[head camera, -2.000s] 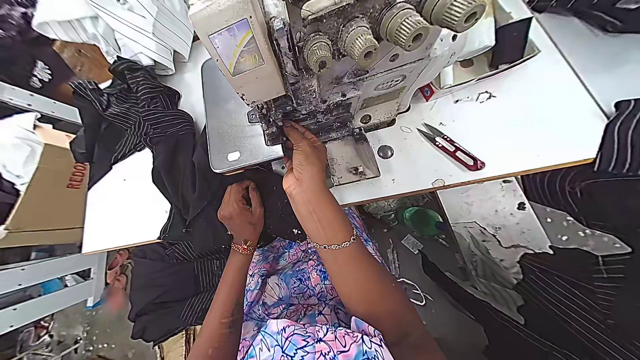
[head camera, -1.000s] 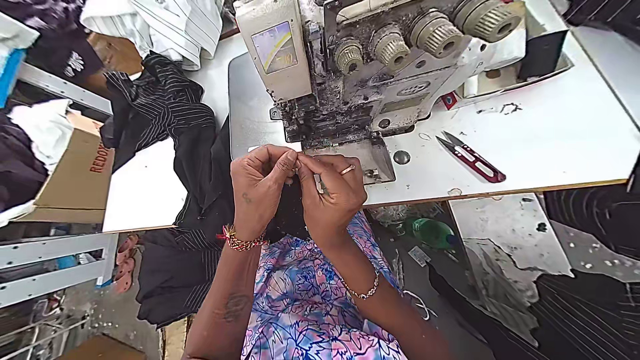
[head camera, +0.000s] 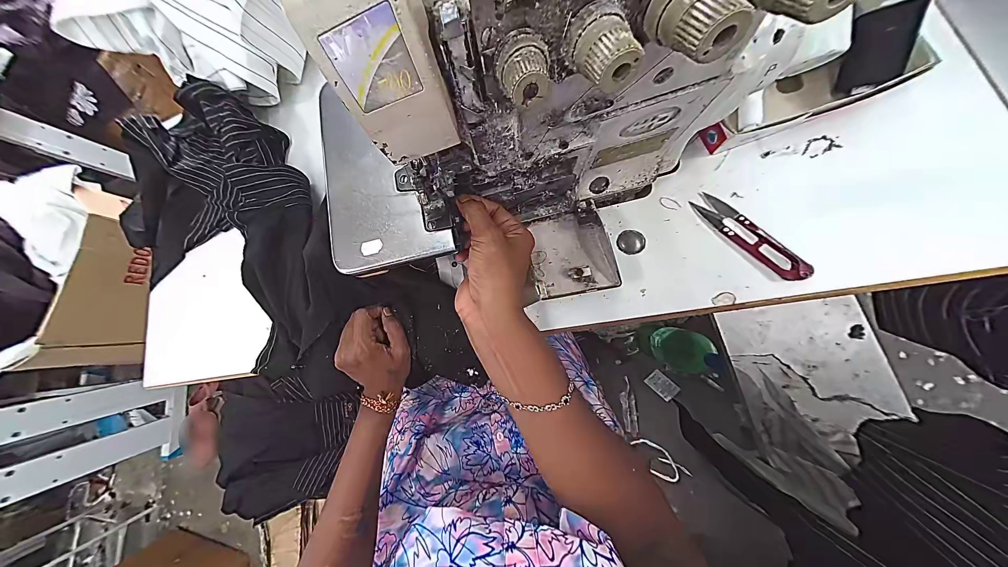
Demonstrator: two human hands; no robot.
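An overlock sewing machine (head camera: 512,118) with lint-covered looper parts fills the upper middle. My right hand (head camera: 500,252) reaches into its open front, fingertips pinched beside the needle and presser foot area; whether a thread is between them is too small to tell. My left hand (head camera: 374,346) is curled over black fabric (head camera: 433,315) in my lap; the fingers look closed, but what lies inside them is hidden. Black pinstriped cloth (head camera: 236,173) drapes over the table's left part. Red-handled thread snips (head camera: 752,236) lie on the white table right of the machine.
A cardboard box (head camera: 98,276) holding cloth stands at the left beside a metal frame (head camera: 87,441). An open tray (head camera: 835,94) sits at the back right of the table (head camera: 866,197). Below the table edge are a green bottle (head camera: 681,349) and more dark striped cloth (head camera: 937,472).
One second ago both hands met in front of the machine, fingertips together. Since then my right hand has gone back up to the needle area and my left has dropped to the black fabric.
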